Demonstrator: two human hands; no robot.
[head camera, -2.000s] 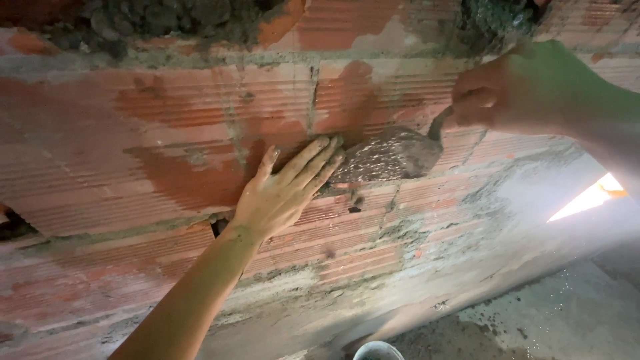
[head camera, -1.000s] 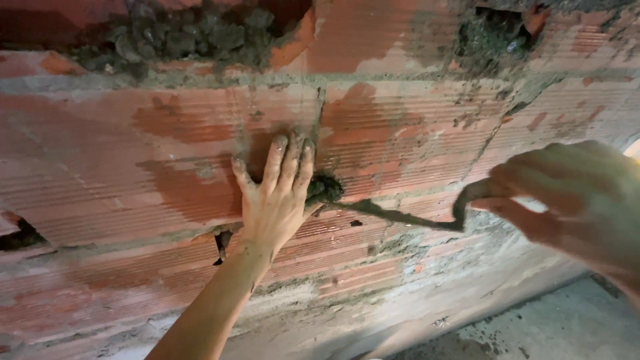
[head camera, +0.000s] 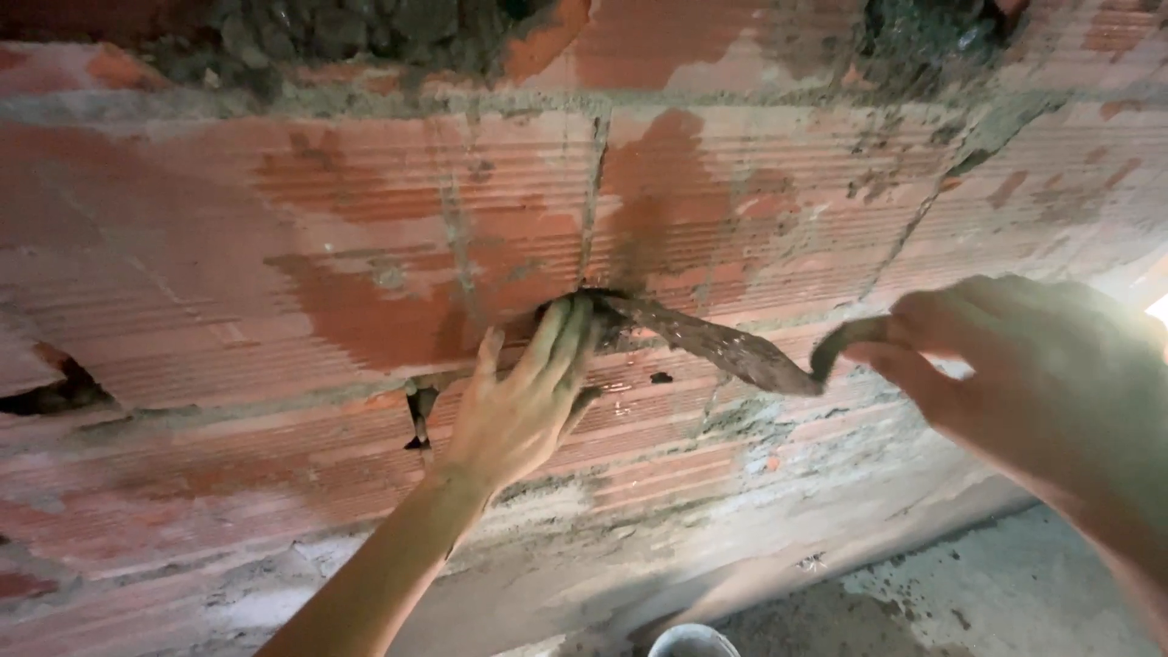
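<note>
My right hand (head camera: 1022, 383) grips a mortar-smeared trowel (head camera: 730, 347) by its handle, at the right of the view. The blade reaches left, its tip against the hollow-brick wall (head camera: 511, 219) by a dark patch of wet mortar (head camera: 616, 319). My left hand (head camera: 525, 392) lies against the wall, its fingertips at that same mortar and beside the trowel's tip. Whether those fingers press on mortar or on brick is partly hidden. A vertical brick joint runs up just above them.
Rough dark mortar fills broken openings (head camera: 347, 36) along the top. Small holes (head camera: 420, 415) show left of my left hand and at the far left. Below are the concrete floor (head camera: 985, 593) and the rim of a bucket (head camera: 693, 641).
The trowel blade was loaded and broad to the view two seconds ago; now it is tilted, showing narrower. My left fingertips have shifted onto the mortar patch beside its tip.
</note>
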